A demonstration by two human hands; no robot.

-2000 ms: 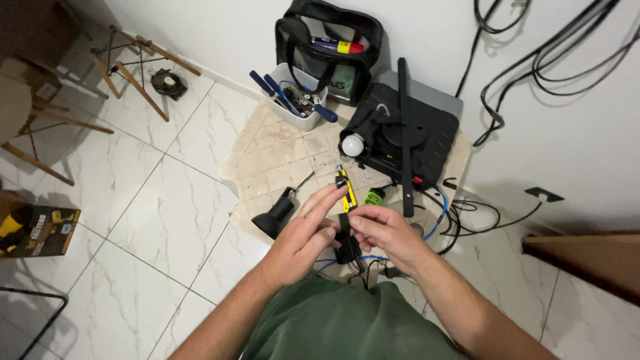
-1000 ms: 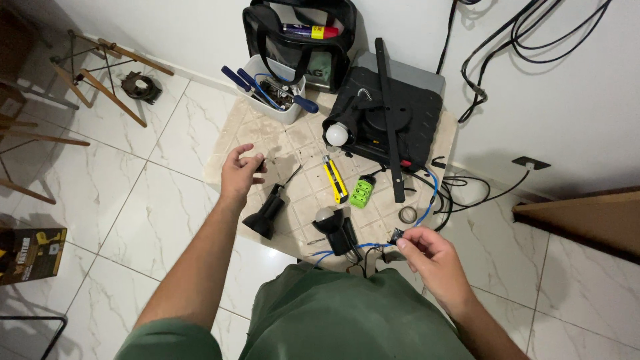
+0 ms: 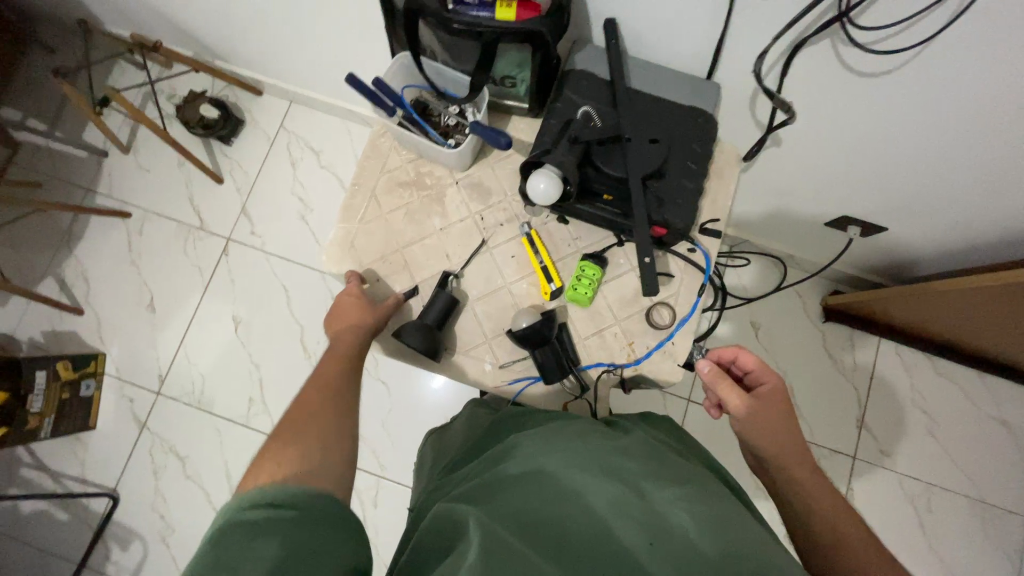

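Note:
At the table's left edge, my left hand (image 3: 360,310) holds a small black piece (image 3: 410,293) between thumb and finger. Just right of it lies a black lamp head (image 3: 432,316). My right hand (image 3: 740,384), off the table's right corner, pinches a small dark part (image 3: 694,358) whose kind I cannot tell. A second black spotlight (image 3: 544,348) with a white bulb rests at the near edge, over a twisted blue wire (image 3: 640,358). A yellow utility knife (image 3: 542,262) and a green power socket block (image 3: 586,280) lie mid-table. A tape roll (image 3: 661,315) is near the right edge.
A white bin (image 3: 448,156) with blue-handled tools stands at the back left beside a black bag (image 3: 524,68). On the back right, a black case (image 3: 688,136) carries a bulb lamp (image 3: 552,180) and a black metal bar (image 3: 632,160). Black cables (image 3: 752,280) hang beside the table.
Two seconds ago both hands were together over the knife at the near middle. They have moved apart, left hand to the left edge, right hand to the right, uncovering the knife and the near spotlight.

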